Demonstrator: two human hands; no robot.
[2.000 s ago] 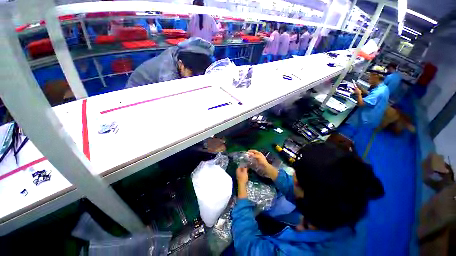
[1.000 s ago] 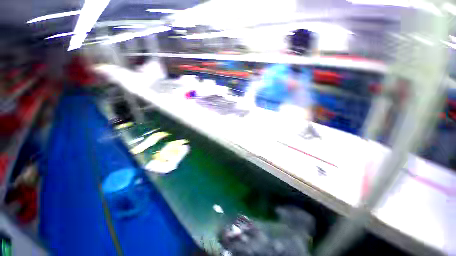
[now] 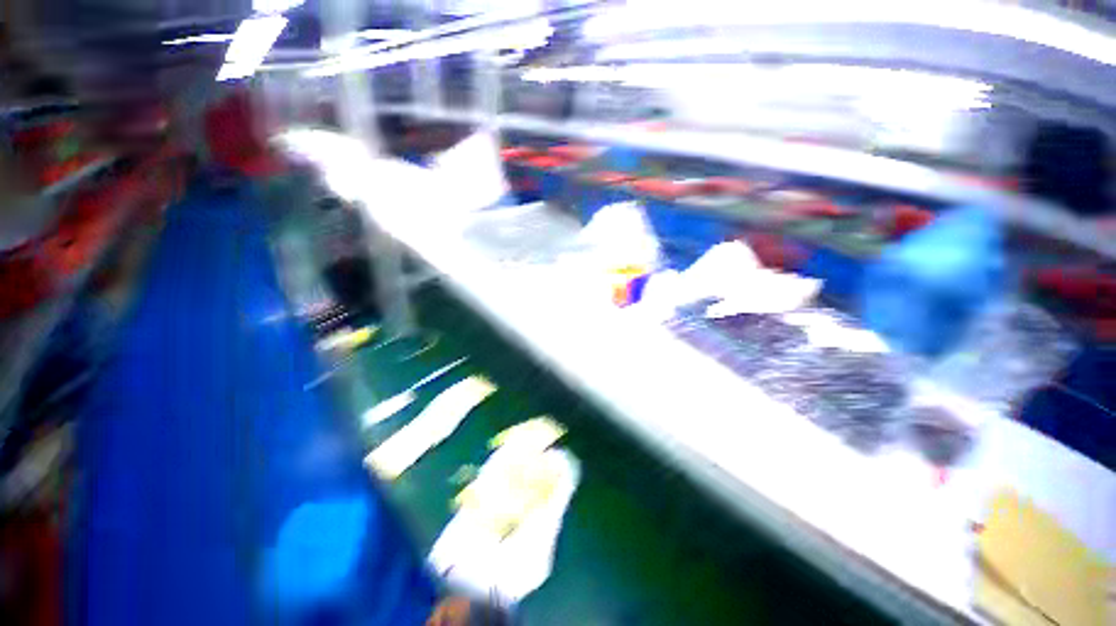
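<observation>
The frame is strongly blurred. A loose pile of white and cream label sheets lies on the green bench at bottom centre. A cream and white strip stack lies to its upper left. A thin light bar and a short white piece lie beyond it. Neither of my hands can be made out. A small brownish patch shows at the bottom edge below the pile; I cannot tell what it is.
The raised white shelf runs along the right, holding clear bags of dark parts, white bags and a tan piece. A person's blue smock is behind it. A blue stool stands on the blue aisle.
The view has swung left from the seated worker to the aisle and label sheets. The sheets now appear larger and lower, and more of the shelf's bags show.
</observation>
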